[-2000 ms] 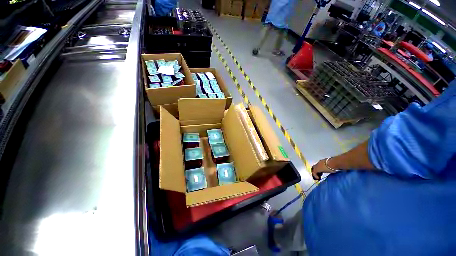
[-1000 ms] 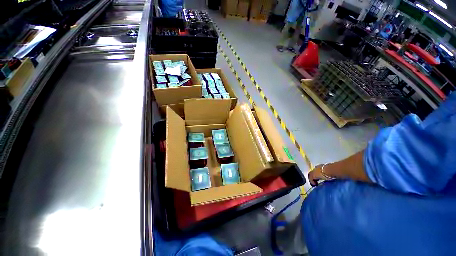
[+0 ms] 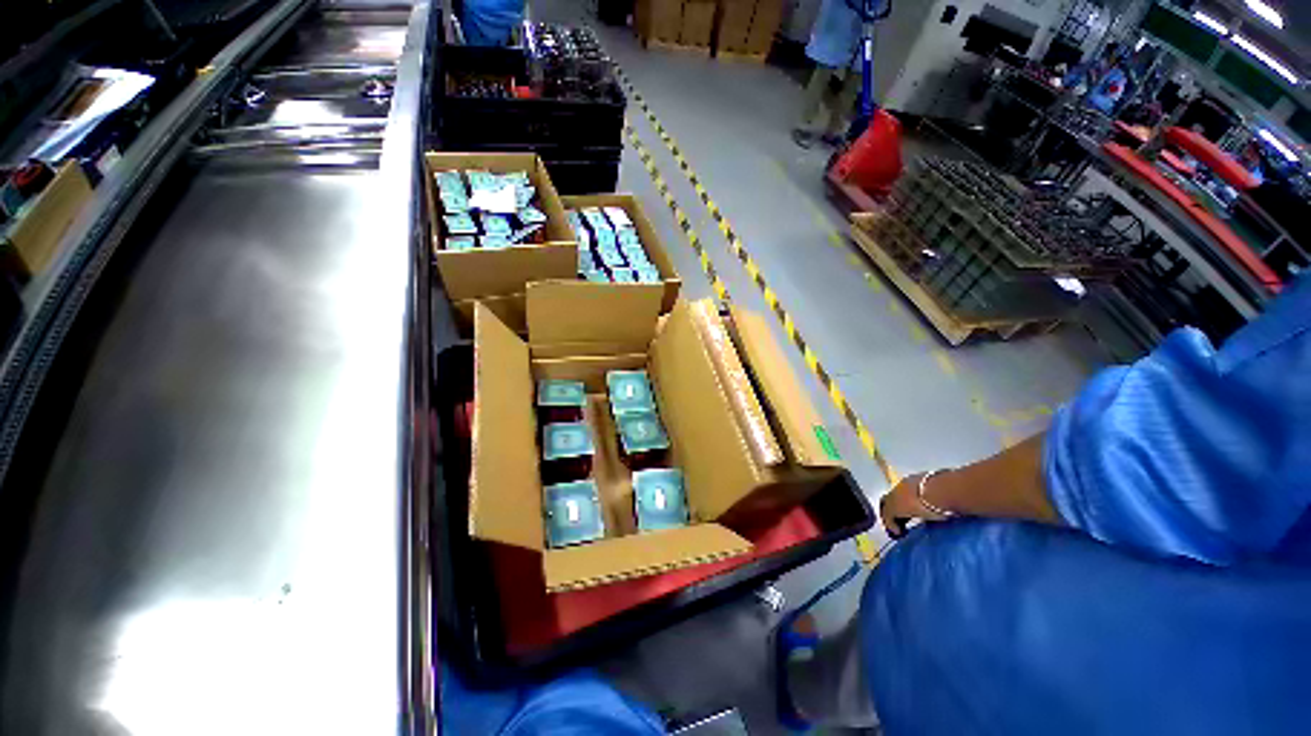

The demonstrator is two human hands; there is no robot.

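Neither of my hands is in view. Blue cloth shows at the bottom edge, with no hand at it. Nearest in front of me, an open brown carton (image 3: 647, 554) has its flaps standing up. Several packed units (image 3: 575, 512) with pale teal tops stand inside in two columns, with a gap between the columns. Flat cardboard pieces (image 3: 784, 388) lean along the carton's right side. The carton sits in a black plastic tote (image 3: 654, 633) with red inside.
A shiny metal conveyor (image 3: 216, 431) runs along the left. Two more filled cartons (image 3: 503, 269) stand behind, before stacked black totes. Another person's blue-sleeved arm (image 3: 992, 485) and body fill the right. A red pallet jack (image 3: 867, 151) and loaded pallet stand beyond the floor tape.
The view has shifted slightly, so the cartons appear a little farther right. The far person has moved from mid-stride to standing beside the pallet jack. The carton and its units look unchanged.
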